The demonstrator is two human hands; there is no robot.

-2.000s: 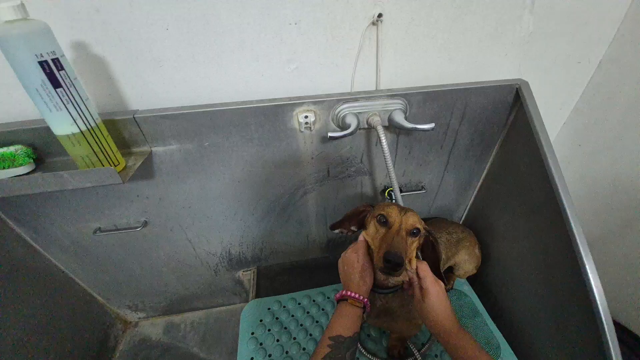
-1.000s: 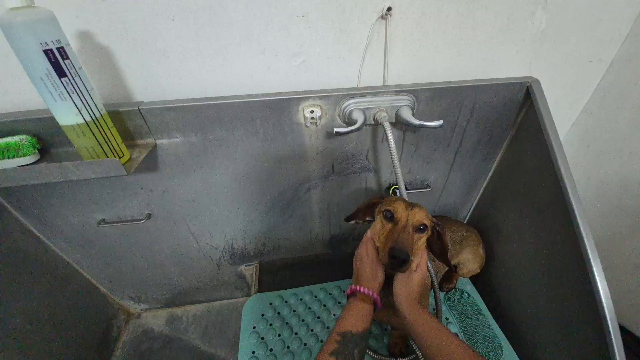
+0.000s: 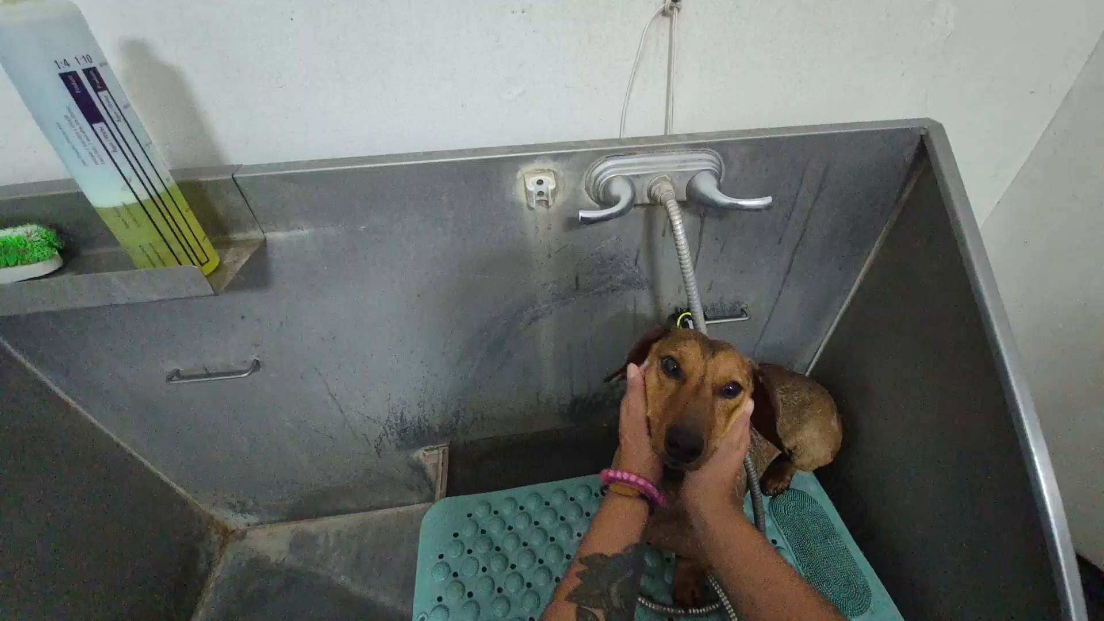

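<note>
A brown short-haired dog (image 3: 703,379) sits on a teal rubber mat (image 3: 500,535) in a metal wash tub, its face turned up to the camera. My left hand (image 3: 638,435) cups the cheek and jaw at the left of the picture; a pink bracelet (image 3: 634,485) is on that wrist. My right hand (image 3: 720,461) cups the other cheek. Both palms lie against the dog's head, below its eyes. A metal shower hose (image 3: 681,246) comes down from the mixer tap (image 3: 660,183) behind the dog, and part of it lies around the dog's front legs.
High at the left, a metal shelf (image 3: 112,289) holds a tilted bottle of yellow liquid (image 3: 147,207) and a green-bristled brush (image 3: 28,250). A metal handle (image 3: 213,373) is fixed to the back wall. The tub's right rim (image 3: 992,302) rises beside the dog.
Both hands stay on the dog's head. The hand at the right now lies flatter along the cheek than two seconds ago, and the dog's head has tilted.
</note>
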